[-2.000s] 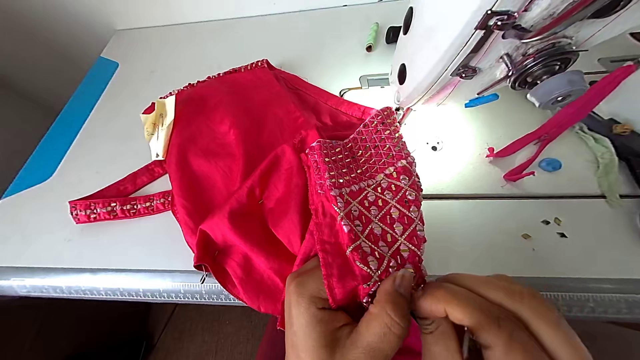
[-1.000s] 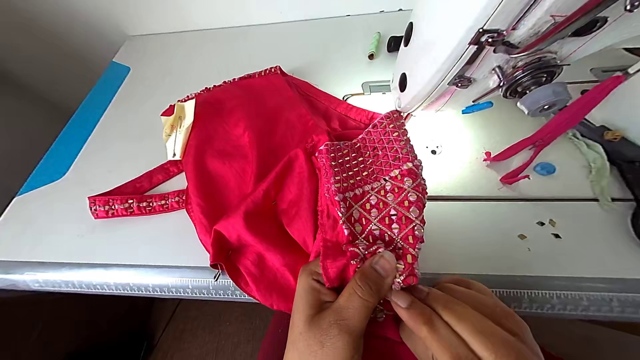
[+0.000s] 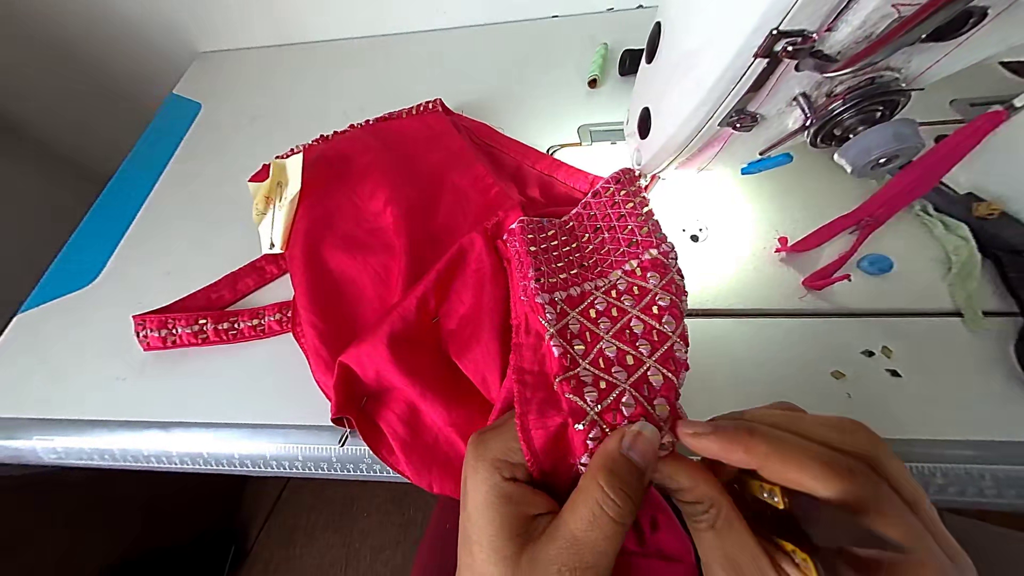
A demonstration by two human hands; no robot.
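Note:
A deep pink satin garment lies across the sewing table, its beaded, embroidered panel folded over on the right. My left hand grips the lower edge of this panel, thumb on top. Fingertips of my right hand pinch the same edge just beside that thumb. A dark tool with yellow markings is partly hidden in my right palm; its kind is unclear. A narrow embroidered strap loops out to the left, and a cream cloth tag is pinned on the garment's left side.
A white sewing machine stands behind the panel. A green thread spool, blue chalk pieces, pink fabric strips and several small diamond-shaped pieces lie around it. A ruler strip runs along the table's front edge.
My right fingers, lower and further right of the panel two seconds ago, are now at its bottom edge beside my left thumb. The yellow-marked tool now shows in my right palm.

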